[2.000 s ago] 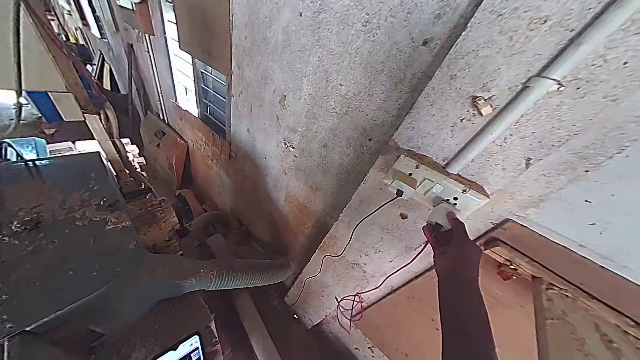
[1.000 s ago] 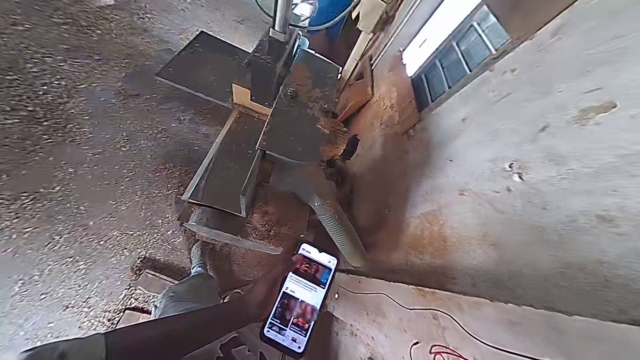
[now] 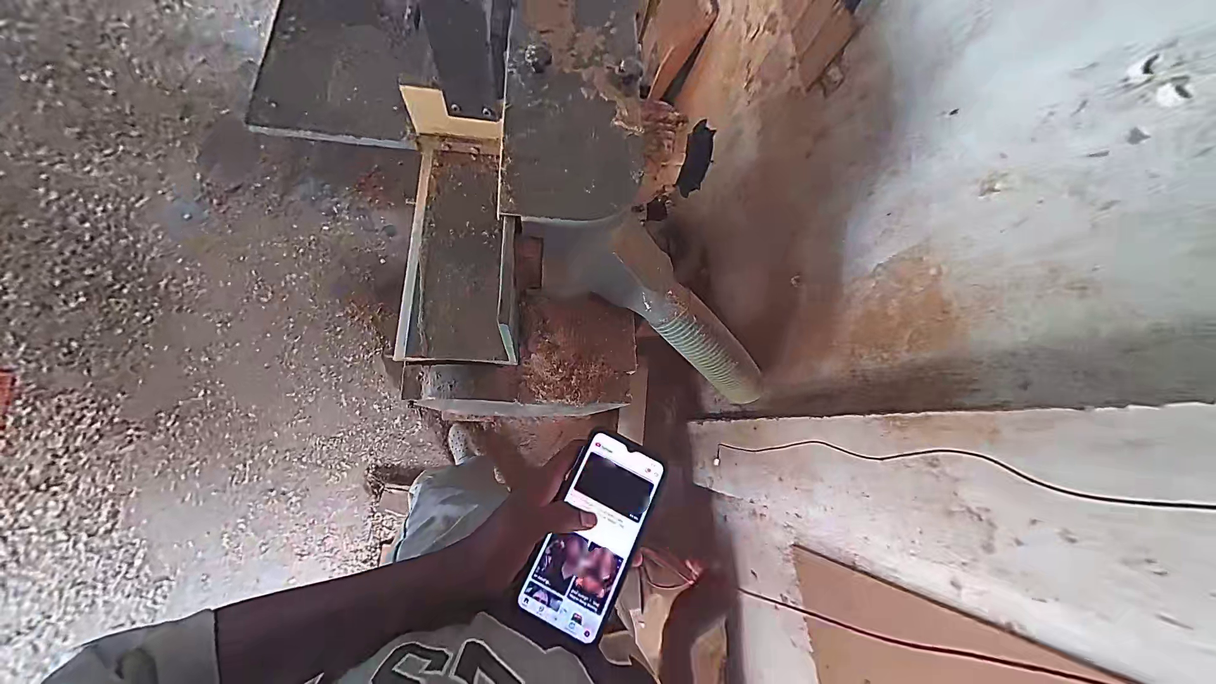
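Note:
My left hand [image 3: 541,508] holds a smartphone [image 3: 591,537] from its left side, the thumb lying over the lit screen, which bears pictures and writing. To the right of the phone and lower down, my right hand [image 3: 698,594] is partly in shadow and blurred. A thin red cable [image 3: 855,629] runs from its fingers toward the lower right, with a loop of it near the fingertips. A black cable [image 3: 883,458] lies across the pale ledge above that hand, its free end near the ledge's left corner.
A dusty woodworking machine [image 3: 570,142] with flat metal tables stands ahead. A ribbed hose [image 3: 708,347] slopes from it toward the rough wall [image 3: 1026,237]. Wood chips cover the floor [image 3: 218,380] on the left. A brown board [image 3: 883,622] sits at lower right.
Two seconds ago my right hand was at the wall socket board; now it is low beside the phone, at the red cable. The view has swung left and down. My left thumb now lies over the screen.

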